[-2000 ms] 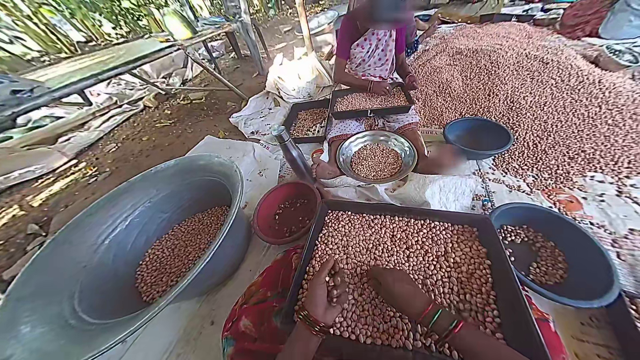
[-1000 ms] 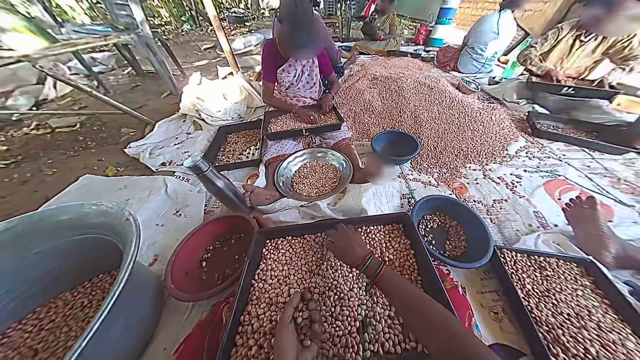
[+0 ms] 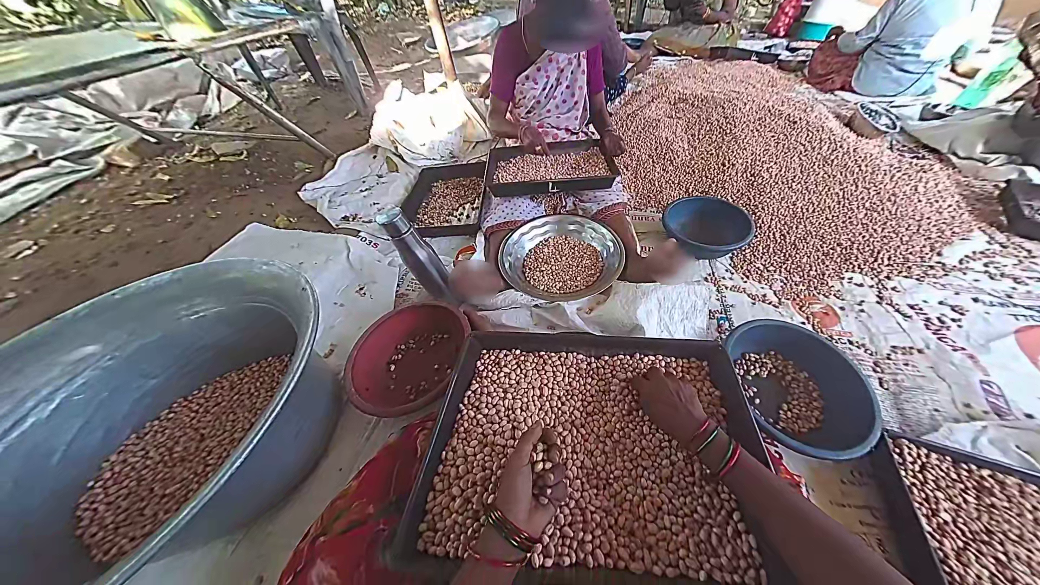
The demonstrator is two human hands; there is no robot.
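A black rectangular tray full of pinkish-brown nuts or seeds rests in front of me. My left hand, palm up with curled fingers, holds several of the nuts over the tray's left middle. My right hand lies palm down on the nuts near the upper right, its fingertips among them; whether it grips any is hidden. A red bowl with a few nuts touches the tray's left side. Against the right side sits a blue-grey bowl with some nuts.
At left stands a large metal tub partly filled with nuts. Ahead are a steel bowl, a metal flask, a blue bowl and a seated person handling another tray. A big nut heap lies behind; another full tray is at right.
My right hand has moved toward the tray's upper right since one second ago. My left hand still holds nuts. The view has swung right and partly back.
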